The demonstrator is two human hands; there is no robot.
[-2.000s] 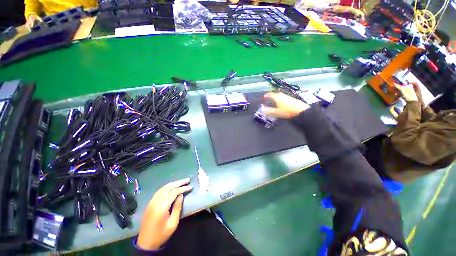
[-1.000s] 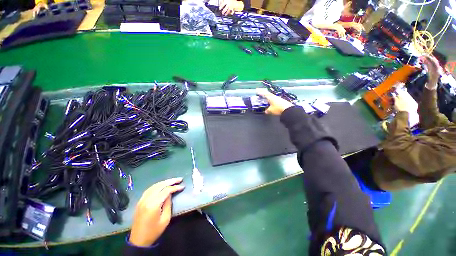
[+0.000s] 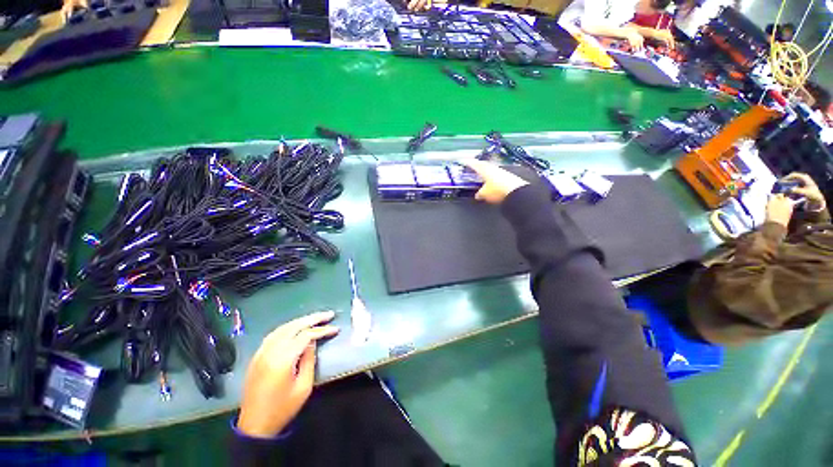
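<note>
My right hand reaches over the dark mat, fingers and thumb at the right end of a module. That module is partly hidden by the fingers and stands against two label-up modules along the mat's far edge. My left hand rests at the near table edge, fingers slightly bent, holding nothing. A screwdriver with a thin shaft and pale handle lies just right of it.
A large heap of black cable bundles lies left of centre. Stacked foam sheets and a tilted module are at far left. More modules lie beyond my right forearm. An orange holder and a person in a brown sleeve are at right.
My right hand has moved the module from the mat to the row's right end and closed the gap to its neighbour. My left hand has stayed near the table edge.
</note>
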